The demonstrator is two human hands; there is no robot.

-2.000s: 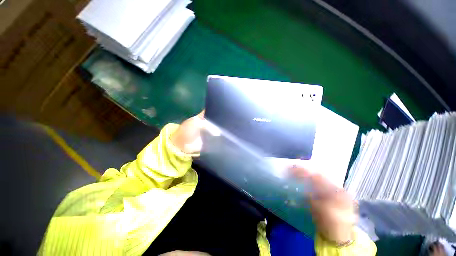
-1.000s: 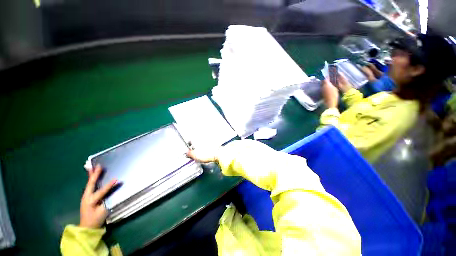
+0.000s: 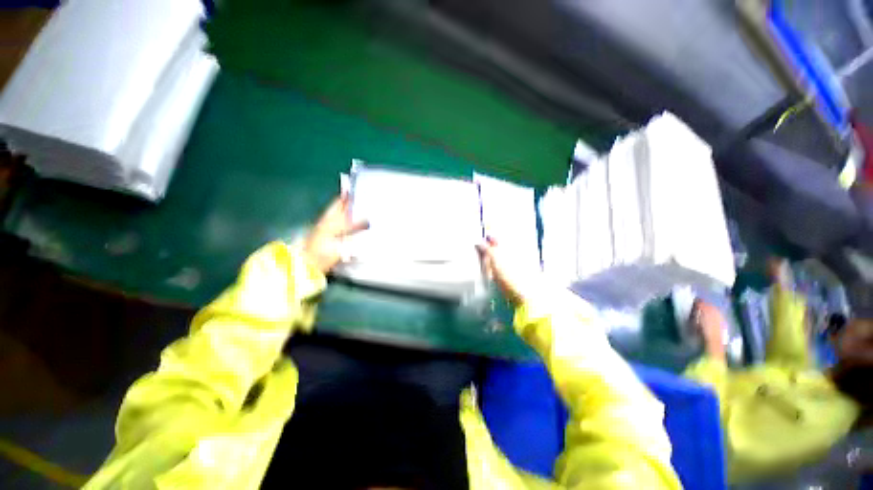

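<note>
A small flat pile of tablet-sized white sleeves point(image 3: 416, 215) lies in front of me on the green bench. Its top face looks plain white and blurred. My left hand point(image 3: 332, 234) holds the pile's left edge, with fingers over the top. My right hand point(image 3: 498, 268) is at the pile's right edge, fingertips against it. A flat white sheet point(image 3: 509, 222) lies just right of the pile, partly behind my right hand. Whether a tablet is inside the top sleeve cannot be told.
A tall stack of white sleeves point(image 3: 641, 215) stands at the right. Another white stack point(image 3: 105, 86) is at the upper left. A blue bin point(image 3: 689, 421) is beside my right arm. Another person in a yellow smock point(image 3: 790, 416) is at the far right.
The view has swung back from the right. The grey tablet face seen on top of the pile now shows as white. My hands remain at the pile's two sides.
</note>
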